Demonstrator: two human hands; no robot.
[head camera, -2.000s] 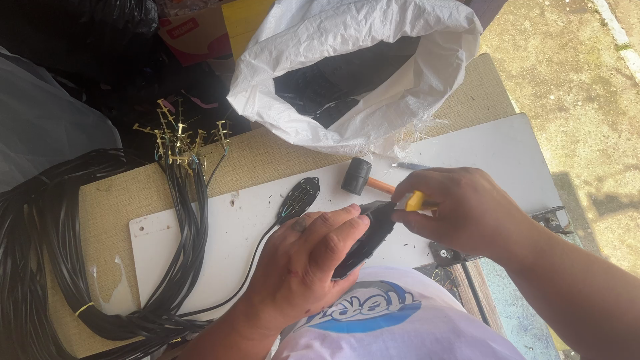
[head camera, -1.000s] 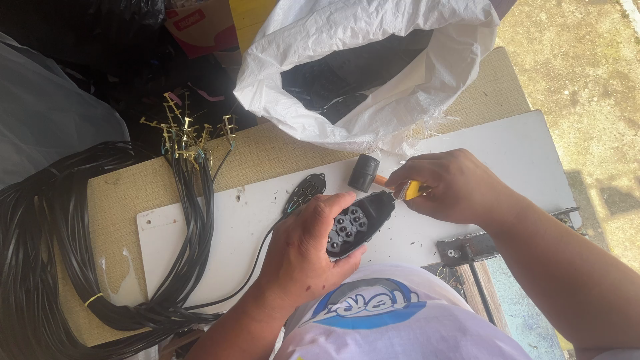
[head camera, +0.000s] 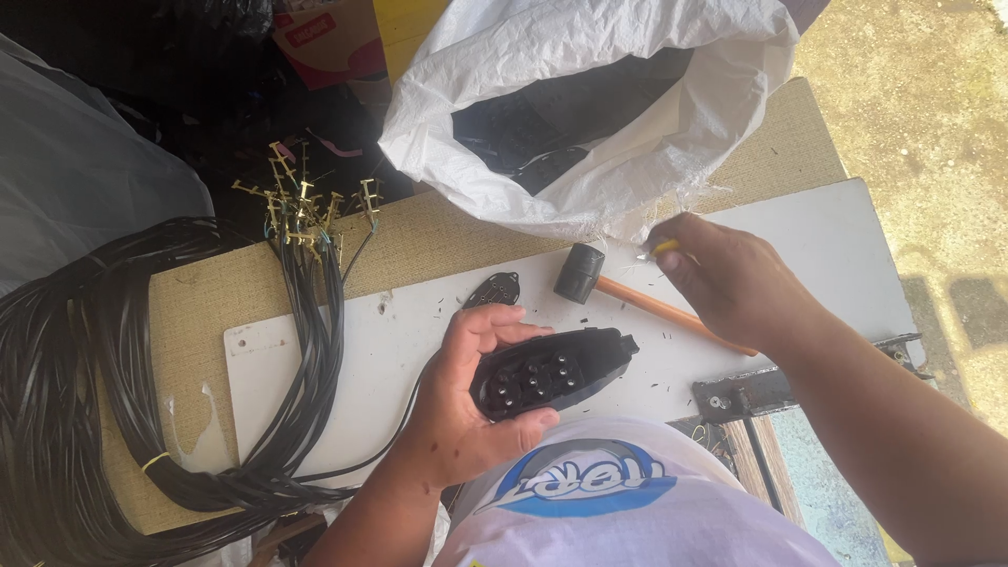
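My left hand (head camera: 480, 394) holds a black plastic housing (head camera: 591, 366), its hollow side with several round posts turned up. In my right hand (head camera: 717, 272) is a small yellow-handled tool (head camera: 665, 247), perhaps a cutter; most of it is hidden by the fingers. That hand is above the board near the sack's lower edge, apart from the housing. A rubber mallet (head camera: 579, 273) with an orange handle lies on the white board, partly below my right hand. Behind my left hand a black perforated plate (head camera: 494, 290) with brass strips and a cable rests on the board.
An open white woven sack (head camera: 441, 169) with black parts inside stands at the back. Bundled black cables (head camera: 315, 362) with brass terminals (head camera: 303, 205) cover the left side. The white board (head camera: 819, 228) lies on a tan surface (head camera: 185, 354); a black metal bracket (head camera: 740, 398) sits at its front right.
My right hand has moved away from the housing, toward the sack, with the yellow-handled tool still in it. The housing has turned in my left hand, so its posts show more plainly.
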